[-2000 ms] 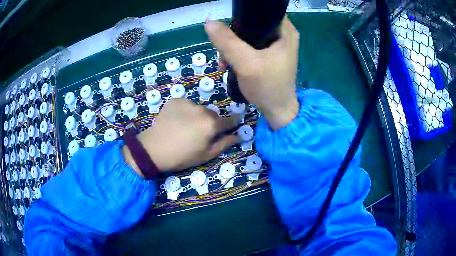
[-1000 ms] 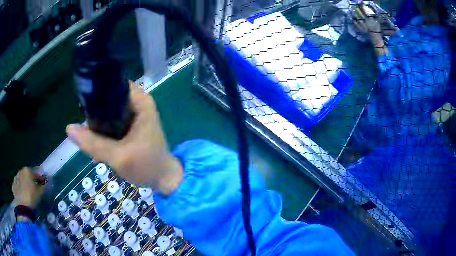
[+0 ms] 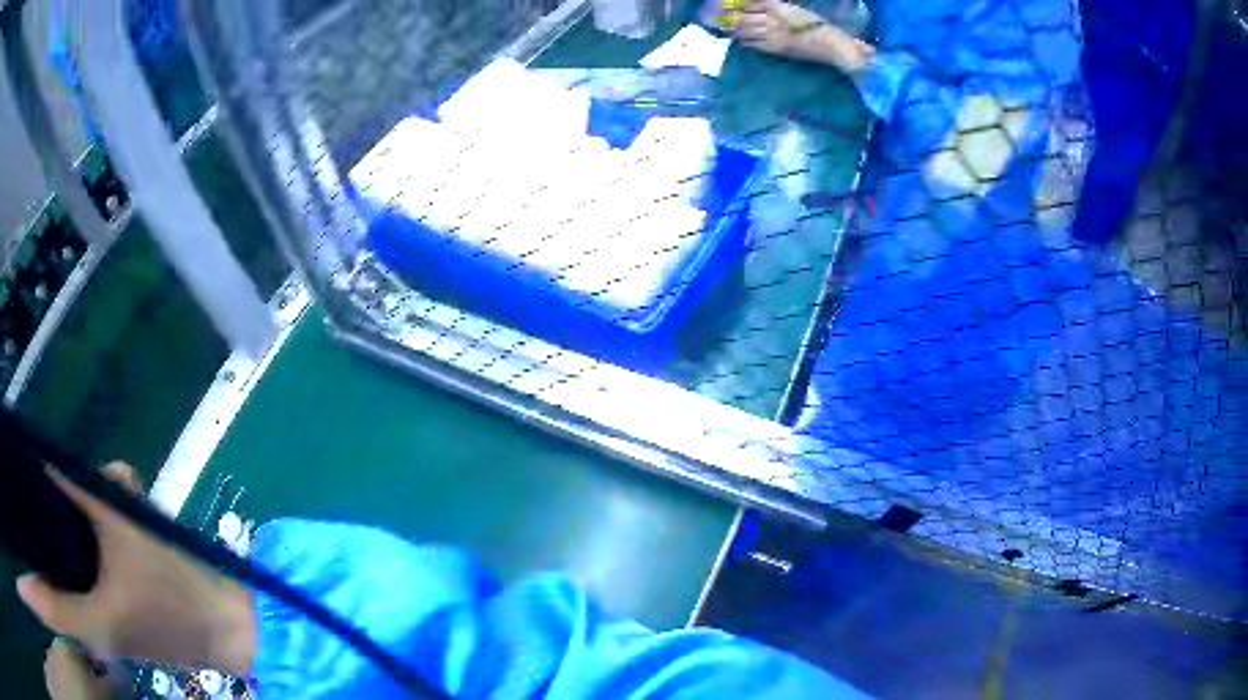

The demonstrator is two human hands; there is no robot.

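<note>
My right hand (image 3: 158,595) is at the lower left, closed around the electric screwdriver (image 3: 41,513), a thick black cylinder cut off by the left edge. Its black cable (image 3: 294,598) runs down over my blue sleeve. Part of my left hand (image 3: 82,670) shows below, small and cut off; its fingers cannot be made out. A few small motor units with white round tops (image 3: 208,680) show at the bottom left beside my hands. The rest of their tray is hidden or out of view.
A wire mesh screen with a metal frame (image 3: 589,440) crosses the view. Behind it are a blue bin (image 3: 671,335) with white contents (image 3: 548,192) and a person in blue (image 3: 944,328) at right. A pale rail (image 3: 219,410) edges the green bench (image 3: 452,479).
The view has swung right. My hands, the screwdriver and the units now sit at the lower left, partly cut off, and the blue bin is nearer the middle. My right hand still holds the screwdriver.
</note>
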